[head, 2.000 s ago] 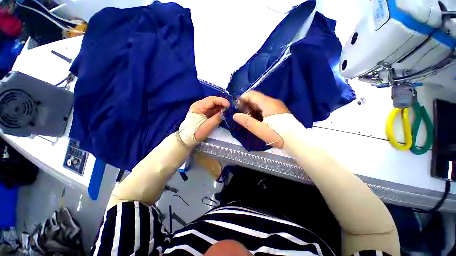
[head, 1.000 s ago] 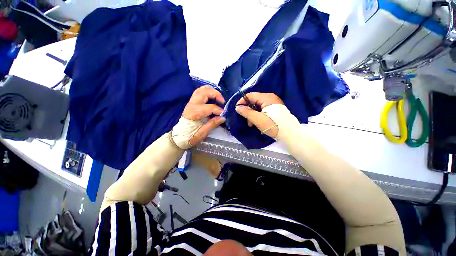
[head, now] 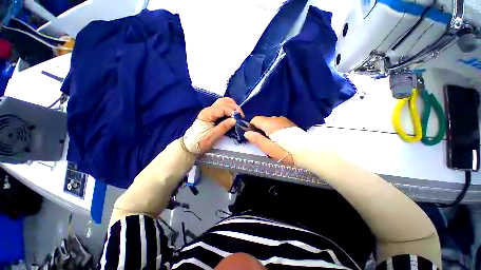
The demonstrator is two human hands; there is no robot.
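A navy garment piece point(head: 303, 71) lies on the white table with its pale seam line point(head: 269, 74) running down to my hands. My left hand point(head: 213, 124) pinches a small gathered fold of the navy cloth at the seam's near end. My right hand point(head: 270, 138) is just right of it, with thread snips point(head: 251, 126) mostly hidden between its fingers. The tips of the snips are at the fold. A larger navy heap point(head: 132, 95) spreads out left of my left hand.
A white sewing machine head point(head: 390, 37) stands at upper right. Scissors with a yellow and a green handle point(head: 420, 117) and a dark smartphone point(head: 462, 129) with a cord lie right. A grey fan-like unit point(head: 34, 129) is at left. Measuring tape point(head: 263, 166) runs along the table's front edge.
Both hands have come closer together at the fold, and my right hand has turned lower. The cloth near my hands is bunched up more tightly. The whole view has shifted slightly.
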